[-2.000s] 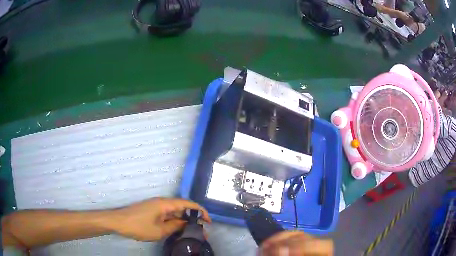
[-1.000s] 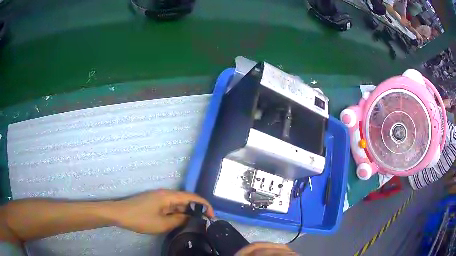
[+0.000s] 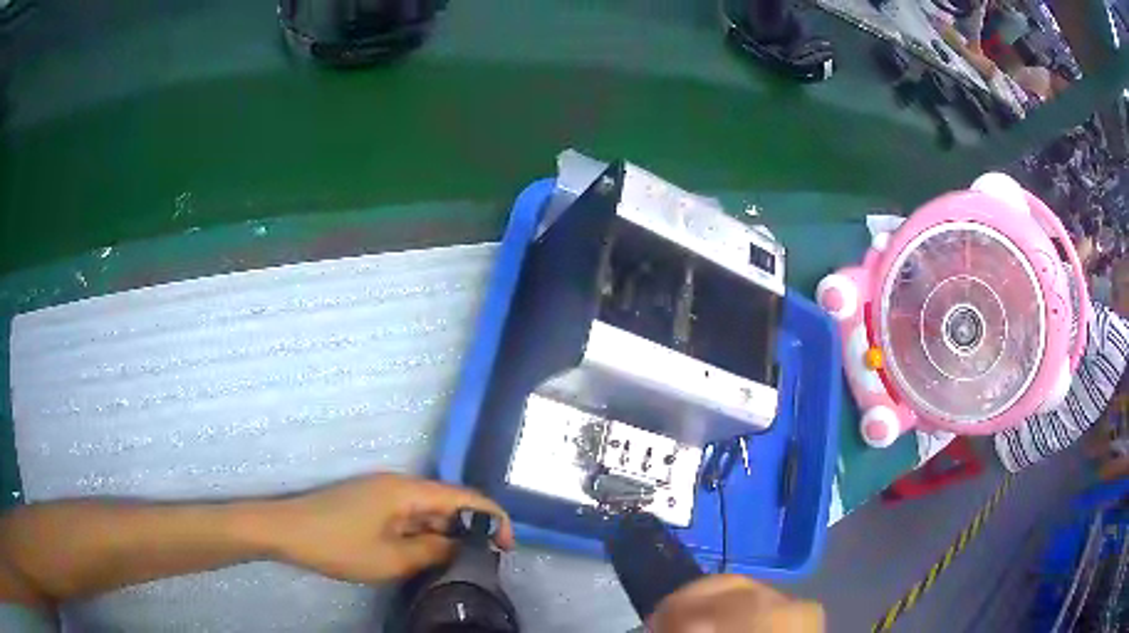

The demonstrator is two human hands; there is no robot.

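My left hand (image 3: 390,529) pinches the dark end piece of the black headphones (image 3: 461,594) above the ear cup, at the bottom of the view. My right hand (image 3: 737,606), cut off by the bottom edge, holds a thick black rod-shaped tool (image 3: 650,563), likely an electric screwdriver. The tool's far end is at the small fittings of the bright metal plate (image 3: 557,460) on the near side of the silver-and-black box (image 3: 675,359). Whether the tip touches them cannot be told. The box sits in the blue tray (image 3: 807,495).
White foam sheet (image 3: 248,383) lies left of the tray. A pink fan (image 3: 966,324) stands to its right. A thin black cord (image 3: 723,526) crosses the tray. Black headphones (image 3: 359,27) lie on the green surface (image 3: 372,148) beyond. A person's striped sleeve (image 3: 1065,396) shows at far right.
My right hand and the black tool have moved from beside the ear cup to the metal plate, much as they were two seconds ago. My left hand keeps its hold on the headphones.
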